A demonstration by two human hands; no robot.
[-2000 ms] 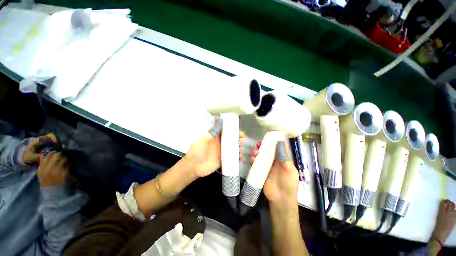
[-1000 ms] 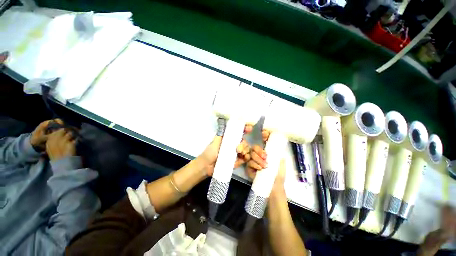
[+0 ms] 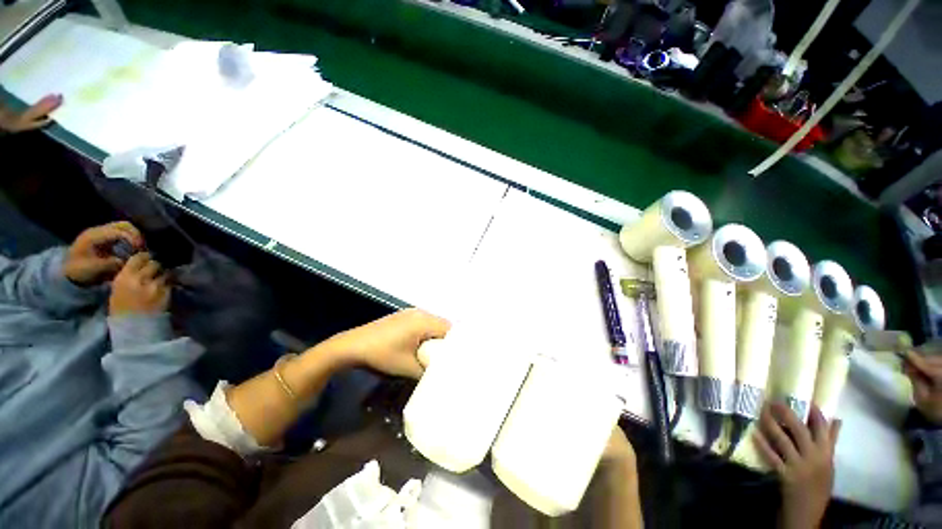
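Observation:
Two cream-white hair dryers are held side by side close in front of me. The left dryer [image 3: 465,401] and right dryer [image 3: 558,434] show mainly their heads, and their handles are hidden. My left hand [image 3: 405,341] is at the left dryer, with its fingers partly hidden behind it. My right hand is hidden behind the right dryer; only the wrist and forearm show at its right edge. To the right, several dryers [image 3: 716,331] lie in a row, round openings facing up.
A black marker-like stick [image 3: 609,310] and a small hammer [image 3: 651,362] lie beside the row. A neighbour's hand [image 3: 801,449] touches the row's handles; another hand [image 3: 922,384] is at the far right. White sheets [image 3: 232,124] lie left. A green belt [image 3: 444,103] runs behind the white ledge.
Both dryers have moved down and closer to me, and turned so their heads face the camera. A neighbour's hand has come onto the row at right. A hand shows at the far-left ledge.

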